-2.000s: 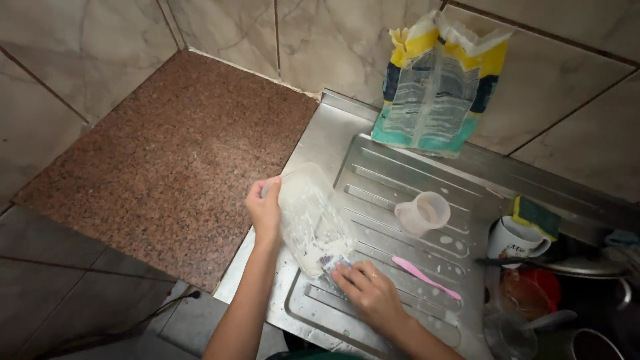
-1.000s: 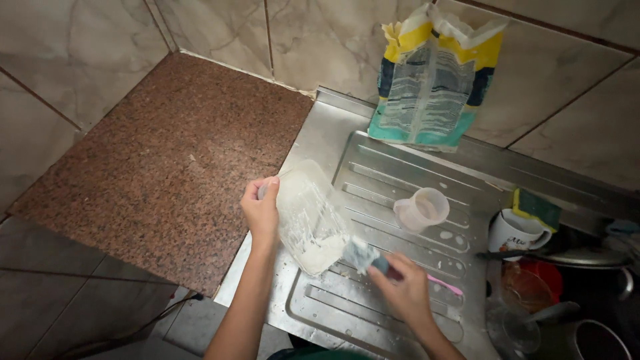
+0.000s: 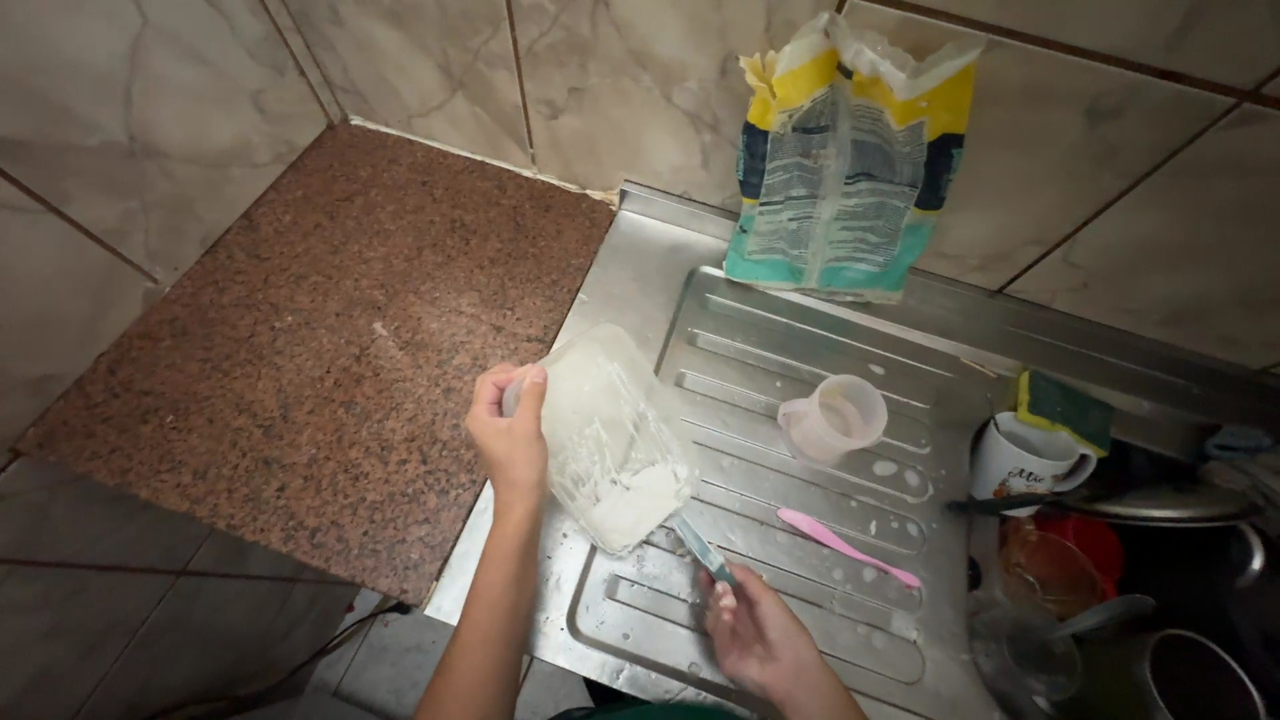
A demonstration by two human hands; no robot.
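Note:
My left hand [image 3: 512, 430] grips the upper left edge of a translucent plastic container [image 3: 600, 400], tilted over the steel drainboard. White paste [image 3: 640, 500] lies in its lower end and streaks its walls. My right hand [image 3: 750, 620] holds the handle of a grey-blue tool [image 3: 703, 548], whose far end meets the container's lower edge; its tip is hidden there. To the right stand a translucent plastic cup with a handle [image 3: 840, 418] and, below it, a pink plastic utensil [image 3: 848, 547] lying on the ridges.
An opened plastic bag [image 3: 835, 190] leans on the tiled wall. A brown granite slab [image 3: 300, 350] adjoins the steel drainboard [image 3: 660, 240] on the left. At right, a white mug [image 3: 1025, 462], a green and yellow sponge [image 3: 1065, 408], a red container [image 3: 1085, 540] and pots crowd the sink.
The right hand has moved away from the container's lower edge, now holding the tool by its handle. The paste has gathered more at the container's lower end. The left hand keeps its hold.

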